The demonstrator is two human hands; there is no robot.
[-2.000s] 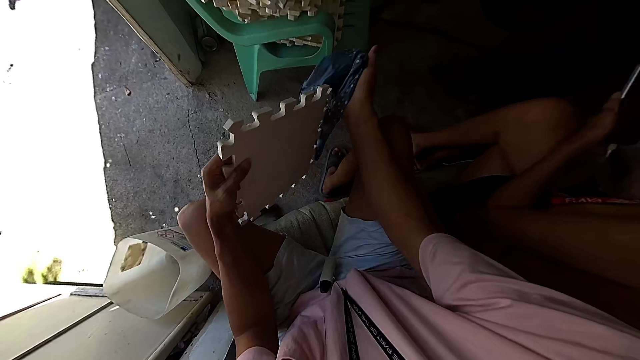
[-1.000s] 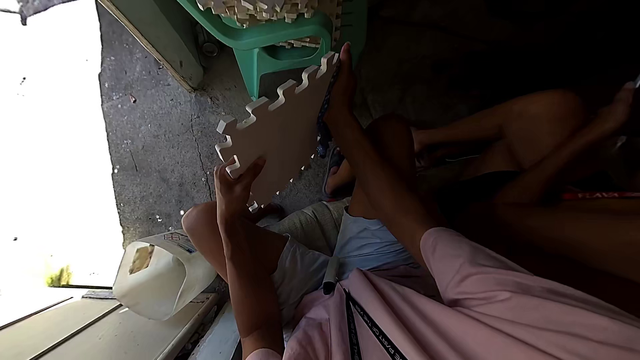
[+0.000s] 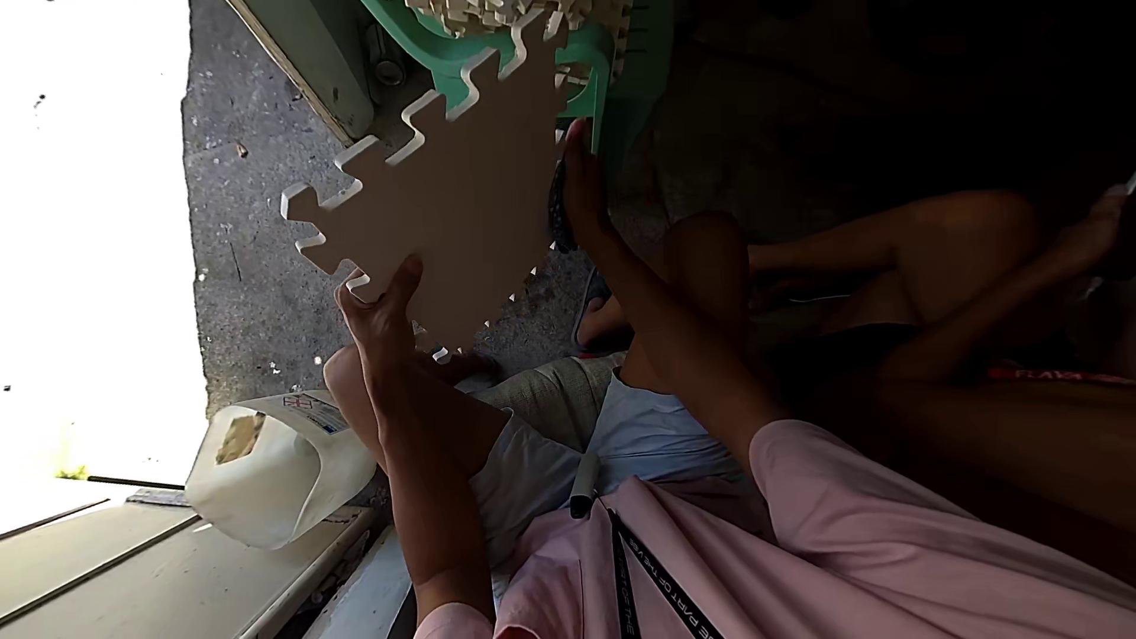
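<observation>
My left hand (image 3: 382,311) grips the near left edge of an interlocking foam mat tile (image 3: 461,195), its thumb on the flat brownish face. The tile is tilted, with pale notched edges. At the tile's right side is my right hand (image 3: 581,186), held up with a dark patterned cloth (image 3: 559,209) between it and the tile; whether it grips the cloth is hard to tell. Beyond the tile's far corner, more pale foam tiles (image 3: 497,13) are piled on a green plastic chair (image 3: 426,49).
A cut-open white plastic container (image 3: 275,470) stands at the lower left beside a pale panel (image 3: 115,559). A greenish post (image 3: 311,62) is at the upper left. Another person's legs (image 3: 932,231) and hand (image 3: 1100,222) are at the right, in shadow. Grey concrete floor (image 3: 240,266) lies below.
The foam tile has turned and risen toward the chair, its far corner now overlapping it. The dark cloth, spread beyond the tile's upper right corner two seconds ago, is now mostly hidden beside my right palm.
</observation>
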